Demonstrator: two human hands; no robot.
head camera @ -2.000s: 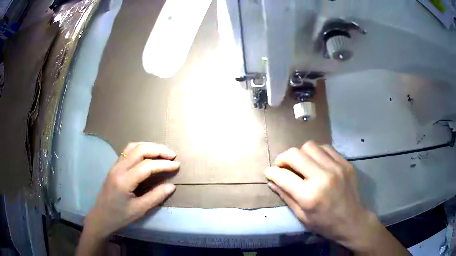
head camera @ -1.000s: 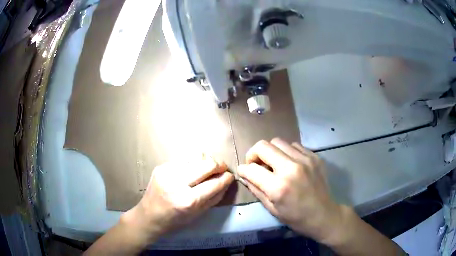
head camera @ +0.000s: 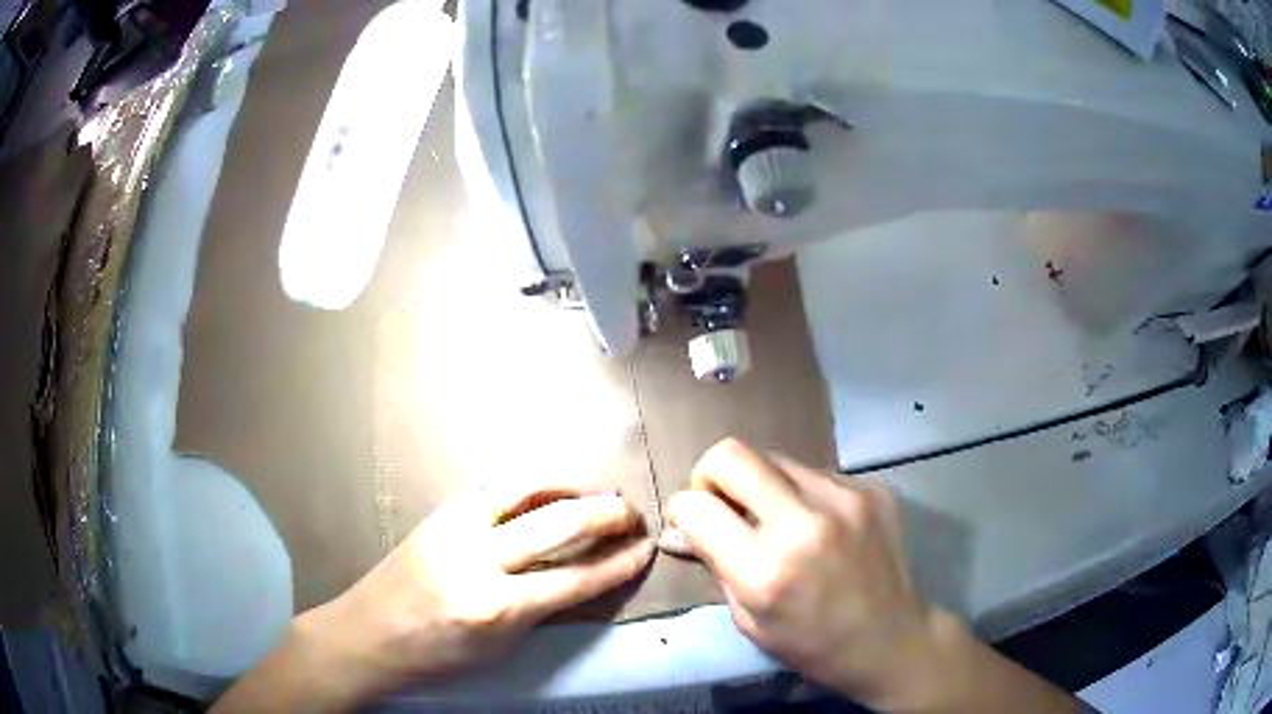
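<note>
A brown garment panel [head camera: 265, 349] lies flat under the white sewing machine head [head camera: 628, 126]. The patch pocket [head camera: 621, 453] lies on it, its right edge a thin line running down from the needle area, which the head partly hides. My left hand [head camera: 488, 586] rests on the cloth, fingertips at the lower end of that edge. My right hand [head camera: 795, 558] pinches the pocket edge there, beside the left fingertips. The fingers hide the pocket's corner. Lamp glare washes out the cloth left of the head.
The long white lamp [head camera: 366, 154] hangs over the panel at upper left. Ridged tension dials [head camera: 776, 180] stick out from the machine. Brown cut pieces [head camera: 42, 279] hang beyond the plastic-wrapped strip [head camera: 129, 265] at left. The white table [head camera: 963, 516] has a dark seam line at right.
Over two seconds, my left hand has moved right to meet my right hand at the pocket edge. The view has shifted; in the last second the hands stay together there.
</note>
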